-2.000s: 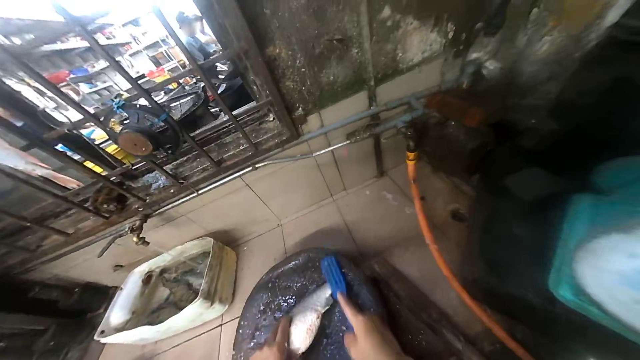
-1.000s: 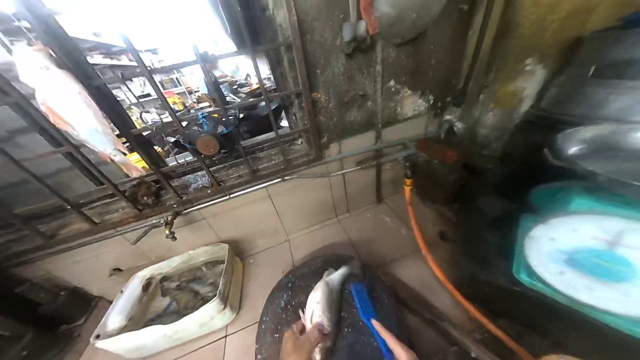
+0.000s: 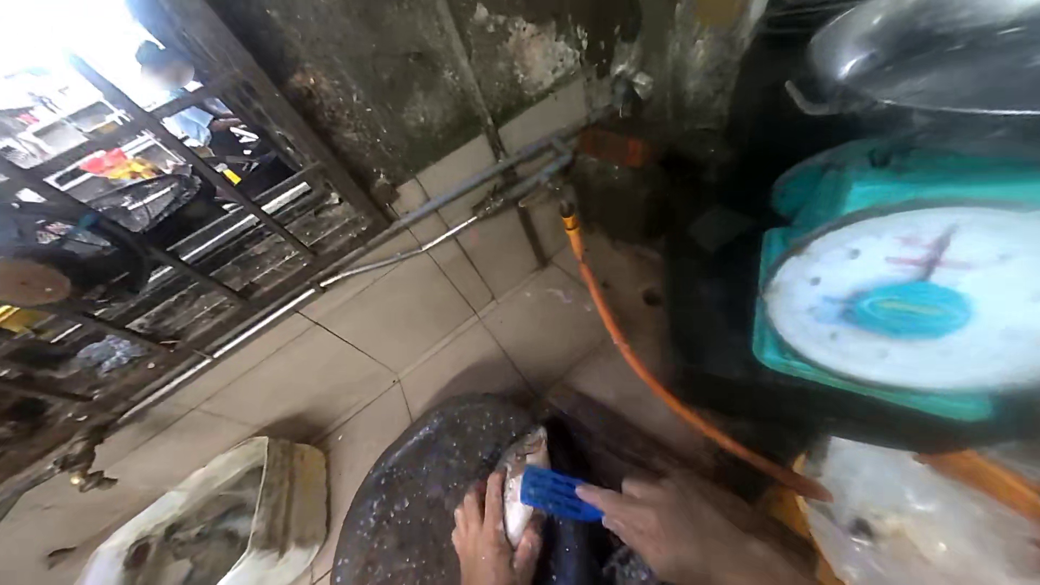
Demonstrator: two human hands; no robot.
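Observation:
At the bottom centre my left hand (image 3: 491,532) grips a pale silvery fish (image 3: 517,496) and holds it against a dark round board (image 3: 422,479) dotted with scales or droplets. The fish's far end points away from me, near the board's right part. From the right, my right hand (image 3: 658,520) holds a blue plastic scraper or brush (image 3: 559,493), its index finger laid along the tool. The slotted end of the tool touches the fish's right side. The lower edge of the view cuts off part of the board.
A white plastic container (image 3: 288,496) with fish or scraps stands at lower left. An orange hose (image 3: 630,353) runs from a tap down to the right. A green scale with a white dial (image 3: 877,244) and a plastic bag (image 3: 902,512) are at right. Beyond the barred window is a person (image 3: 191,114).
The blue tool, beside the fish a second ago, now lies against it. The fish's far end was more exposed then. The view has swung toward the right, showing more of the scale.

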